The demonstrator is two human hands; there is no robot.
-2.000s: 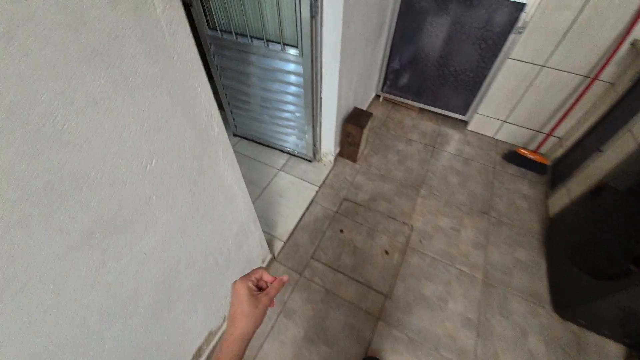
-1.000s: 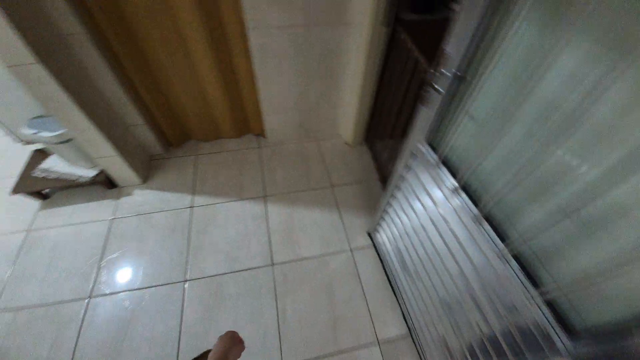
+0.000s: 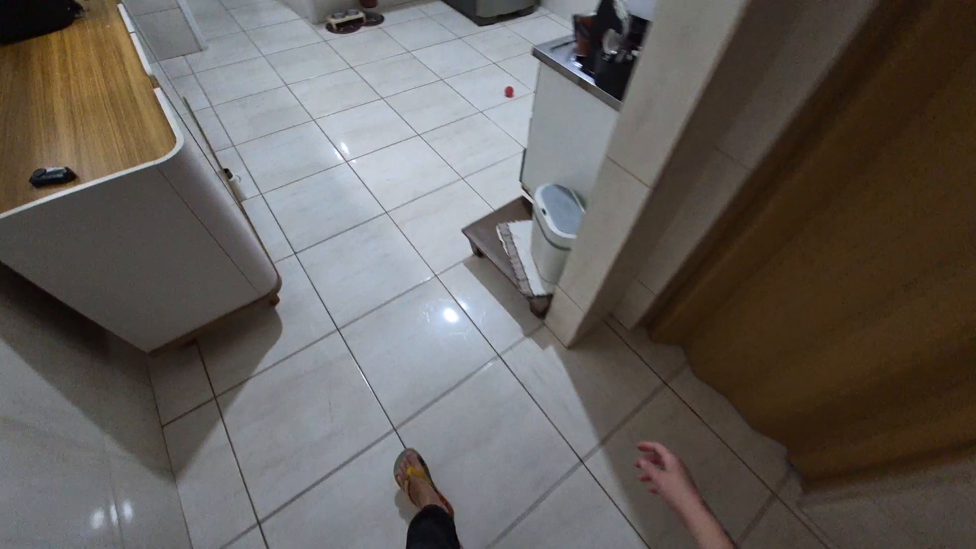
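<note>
My right hand (image 3: 665,474) hangs over the tiled floor at the lower right, its fingers loosely curled and apart, holding nothing. It touches no object; the brown curtain (image 3: 762,305) is the nearest large thing, to its right. My left hand is out of the picture. At the bottom, my foot in a yellow-strapped flip-flop (image 3: 415,479) rests on the white floor tiles (image 3: 305,427). Beyond the hand, a small white lidded bin (image 3: 550,244) and a cloth (image 3: 518,255) rest on a low brown stand (image 3: 496,225) beside the tiled pillar.
A wood-topped white cabinet (image 3: 130,267) stands at left, with a small black object (image 3: 52,177) on top. Past the tiled pillar (image 3: 648,137) is a counter (image 3: 568,65) bearing dark items. A small red ball-like thing (image 3: 508,91) lies on the floor; pet bowls (image 3: 347,19) are farther back.
The view has moved from a grey-tiled area past a metal door to a white-tiled room. The pillar and low stand, at the left edge one second ago, now show right of centre.
</note>
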